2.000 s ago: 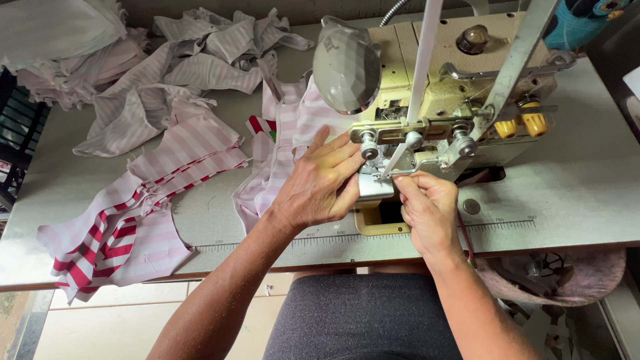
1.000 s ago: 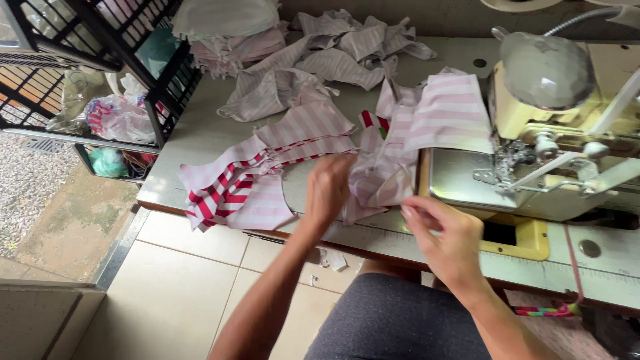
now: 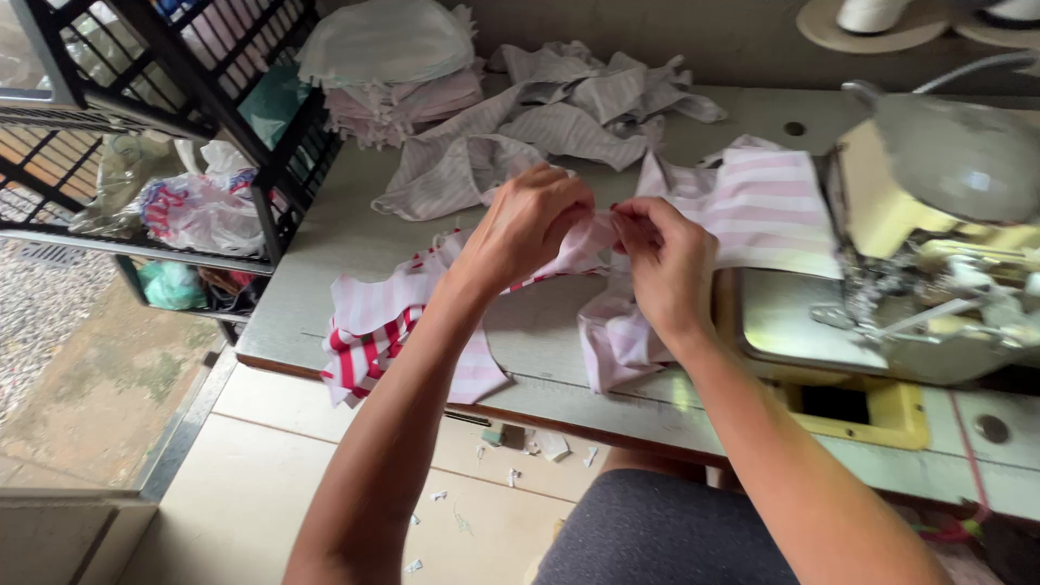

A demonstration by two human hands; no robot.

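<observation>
My left hand (image 3: 532,219) and my right hand (image 3: 662,252) meet above the sewing table, pinching a pale pink-and-white striped fabric piece (image 3: 587,244) between them. Part of that piece is hidden by the fingers. Under my left forearm lie striped cut pieces (image 3: 378,301), some with red-and-white stripes (image 3: 357,357). Beside and below my right hand is a crumpled pink-striped piece (image 3: 613,337). Another pink-striped panel (image 3: 772,203) lies flat against the left side of the industrial sewing machine (image 3: 934,211), partly over its metal plate (image 3: 796,317).
Grey-striped garments (image 3: 569,122) lie at the back, next to a stack of cut fabric (image 3: 398,73). Black plastic crates (image 3: 268,146) with bagged things stand at the left. Thread cones (image 3: 869,12) are at the back right. Scraps (image 3: 552,447) lie on the tiled floor below the table edge.
Both hands have left the machine's needle area, and now they hold fabric together over the table to its left. The view has swung left.
</observation>
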